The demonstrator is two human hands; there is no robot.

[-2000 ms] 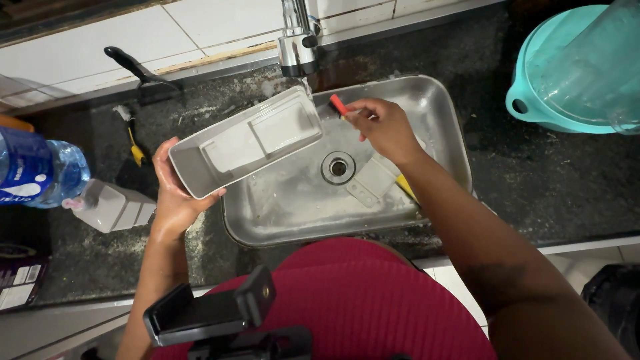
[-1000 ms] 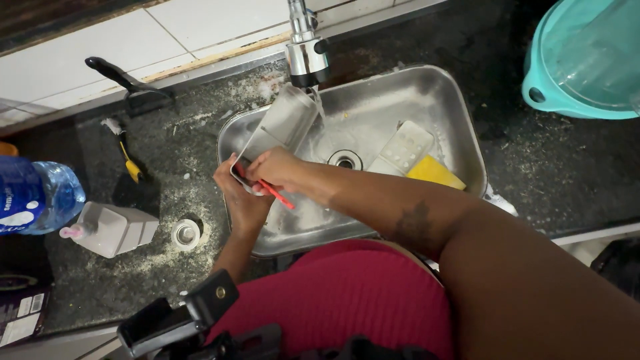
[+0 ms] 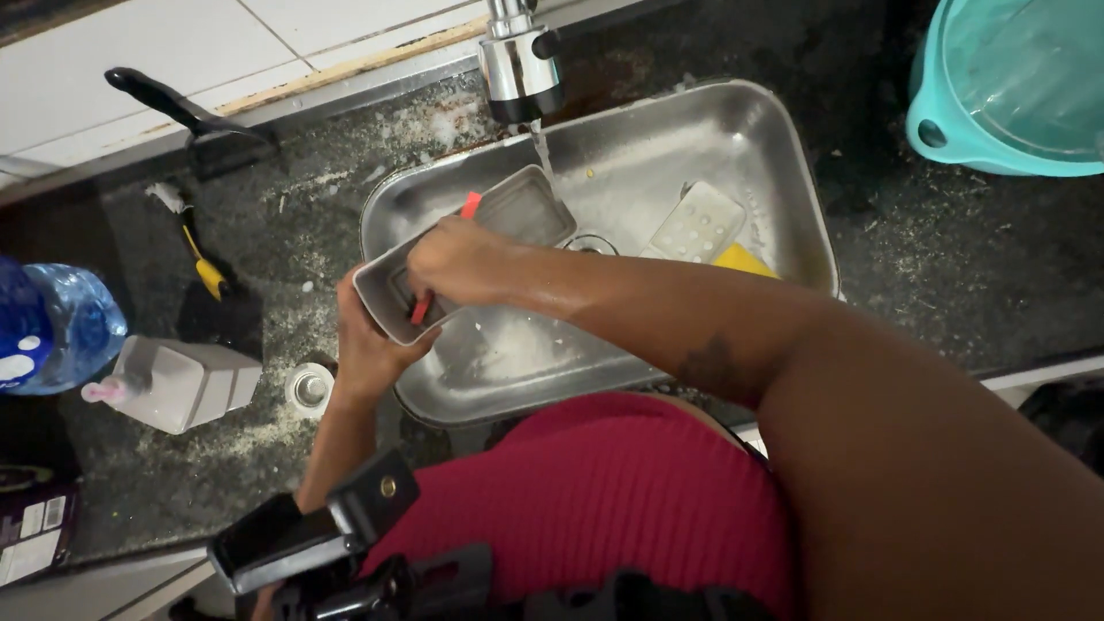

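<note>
My left hand grips the near end of a long grey plastic container, tilted over the left part of the steel sink. My right hand reaches into the container and holds a red-handled tool, whose red parts show on both sides of the fingers; its working end is hidden. Water runs from the chrome faucet at the container's far end. A pale perforated plastic piece lies in the sink beside a yellow sponge or cloth, partly covered by my right forearm.
Left on the dark counter are a black-handled utensil, a yellow-handled brush, a sink strainer, a whitish bottle with a pink tip and a blue bottle. A turquoise tub stands at right.
My right hand has moved left from above the sink into the container with the red tool. The container has been turned and moved under the faucet. The view has shifted somewhat.
</note>
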